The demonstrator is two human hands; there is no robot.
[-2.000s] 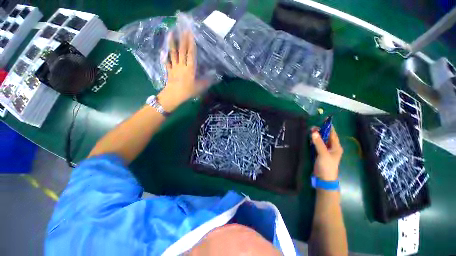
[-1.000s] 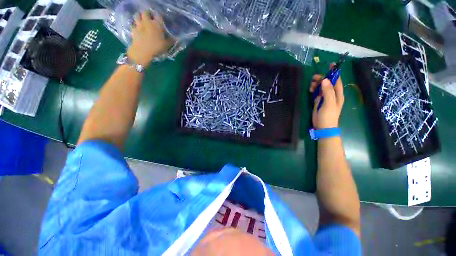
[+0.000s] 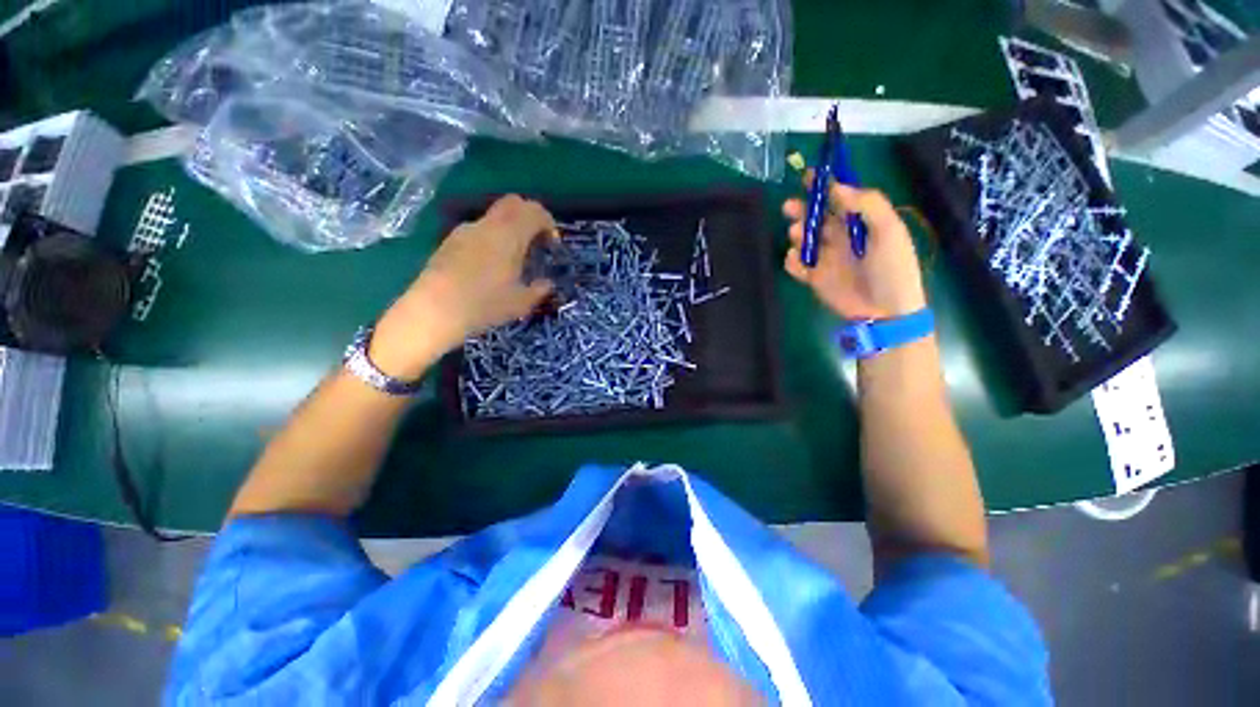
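The near black tray (image 3: 732,359) holds a heap of loose silver-grey sticks (image 3: 587,345), with a few apart at its right. My left hand (image 3: 487,269) is over the heap's upper left, fingers curled down around some grey parts; how many is hidden. My right hand (image 3: 860,256), with a blue wrist strap, holds blue-handled nippers (image 3: 818,207) in its fingers right of the tray, handles apart, tips pointing away from me. A second black tray (image 3: 1029,380) at the right holds brighter crossed silver parts (image 3: 1046,228).
Clear plastic bags (image 3: 332,83) with grey parts lie at the far side. A round black fan (image 3: 67,287) with a cord and white compartment trays (image 3: 62,173) stand at the left. A perforated white sheet (image 3: 1136,421) sticks out under the second tray.
My left hand has come from the bags down to the heap in the near tray. The nippers are now more upright in my right hand. The view has shifted.
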